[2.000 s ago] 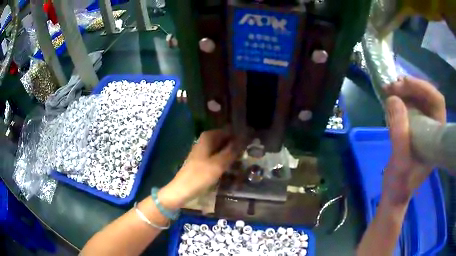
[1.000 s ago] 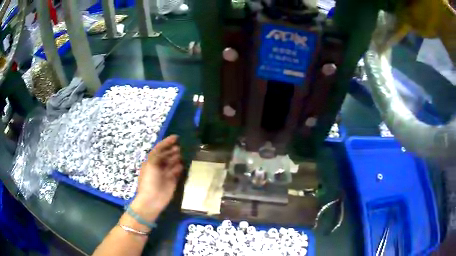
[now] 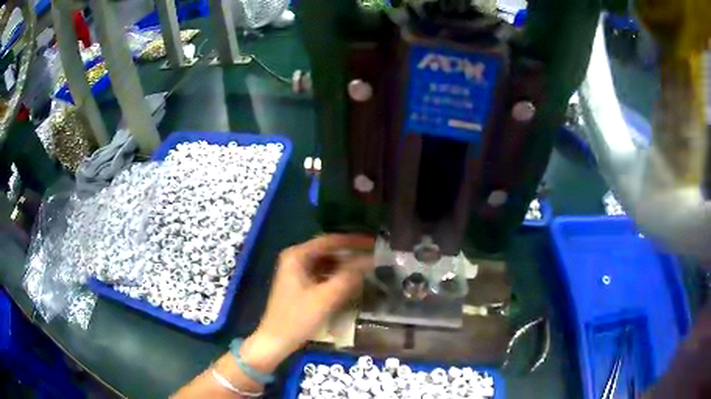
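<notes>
My left hand (image 3: 312,284) is at the left side of the silvery press fixture (image 3: 417,304), its fingers bent towards it. The fingertips are blurred and partly hidden, so a held part cannot be made out. A shiny round part or seat (image 3: 414,285) shows in the fixture below the press ram (image 3: 426,248). The press (image 3: 444,179) stands upright with a blue label. My right hand is not clearly visible; only a dark blurred shape shows at the lower right edge. The front blue tray (image 3: 293,383) holds many small white round parts.
A large blue tray (image 3: 226,312) heaped with white parts and a clear plastic bag (image 3: 54,261) are at left. A blue tool tray (image 3: 569,273) with tweezers (image 3: 614,378) is at right. Curved open handles (image 3: 528,343) lie beside the fixture. The press handle (image 3: 616,132) is upper right.
My left hand went from the fixture to beside the left tray, then back to the fixture. My right hand has left the press handle. The handle has changed position.
</notes>
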